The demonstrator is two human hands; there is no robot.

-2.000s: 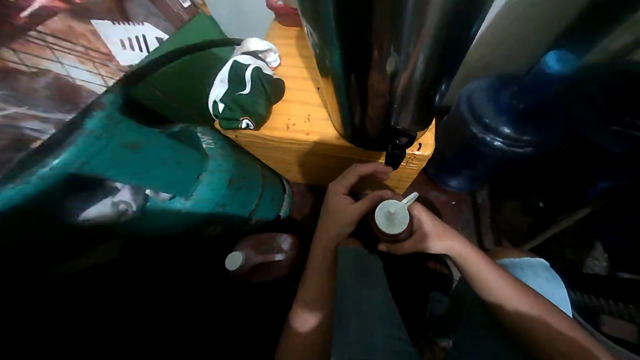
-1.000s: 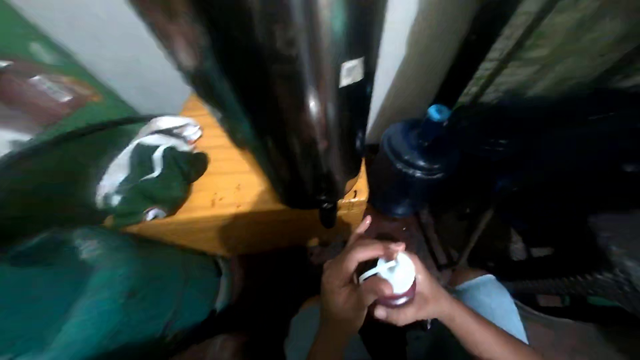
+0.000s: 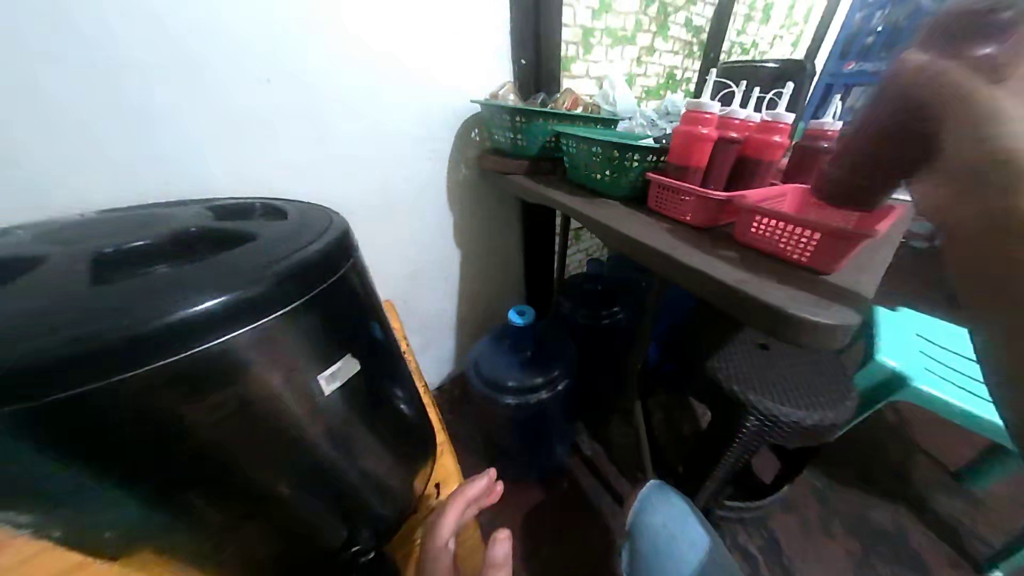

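Note:
At the right edge my right hand (image 3: 972,120), blurred, grips a dark red squeeze bottle (image 3: 876,144) held over a pink plastic basket (image 3: 800,228). Beside it, another pink basket (image 3: 692,200) carries several red squeeze bottles (image 3: 692,144) with white nozzle caps. One more red squeeze bottle (image 3: 812,152) stands close to the held one. Low in the middle is my left hand (image 3: 468,532), fingers apart and holding nothing, next to the wooden stand (image 3: 448,472) under a big black lidded dispenser (image 3: 216,384).
Green plastic baskets (image 3: 612,164) with bagged items sit at the far end of the brown table (image 3: 680,260). Below stand blue water jugs (image 3: 520,384), a dark woven stool (image 3: 784,384) and a turquoise plastic stool (image 3: 928,360). A white wall (image 3: 240,96) rises behind the dispenser.
Both hands were together at a capped bottle below the dispenser. They are now apart, with the bottle in my right hand over at the table. The view has swung up and right.

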